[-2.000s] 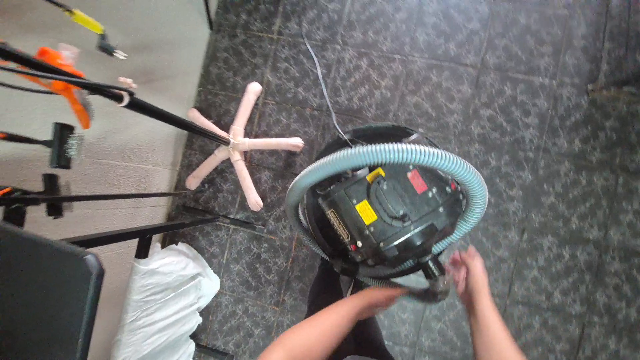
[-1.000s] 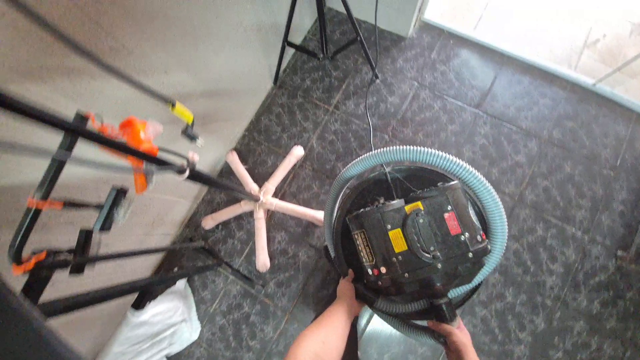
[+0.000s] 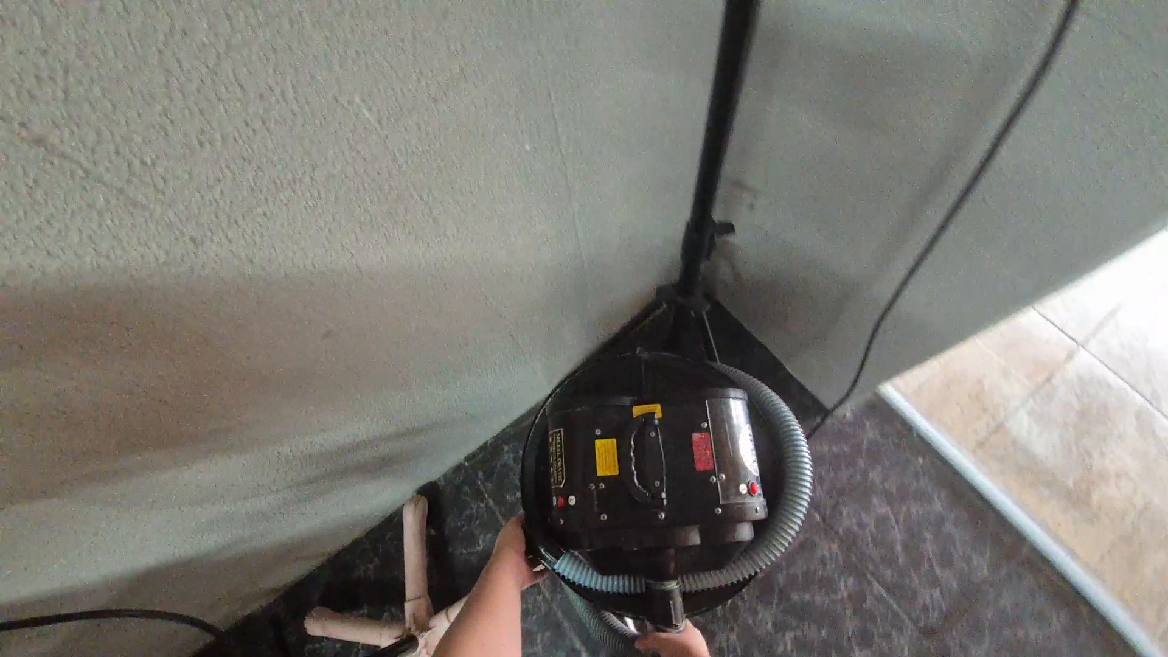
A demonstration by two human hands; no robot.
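Note:
Below the centre stands a round black machine with a top handle, likely a vacuum or blower point(image 3: 630, 493), seen from above. A grey corrugated hose point(image 3: 792, 456) loops around its right and lower sides. My left hand point(image 3: 517, 552) touches the machine's lower left rim, its fingers partly hidden beneath. At the bottom, my right hand point(image 3: 673, 641) is at the black hose end fitting point(image 3: 666, 602); the frame edge cuts the hand off, and its grip is not clear.
A black tripod stand point(image 3: 698, 246) stands in the wall corner just beyond the machine. A pale five-armed stand base point(image 3: 415, 611) lies to the left. A black cable point(image 3: 949, 219) hangs at right. Textured walls point(image 3: 274, 228) meet behind, and a light tiled floor point(image 3: 1086, 392) lies beyond a threshold.
The machine, with both my hands at it, has moved away from the open floor to the corner by the tripod stand. The view has swung toward the walls.

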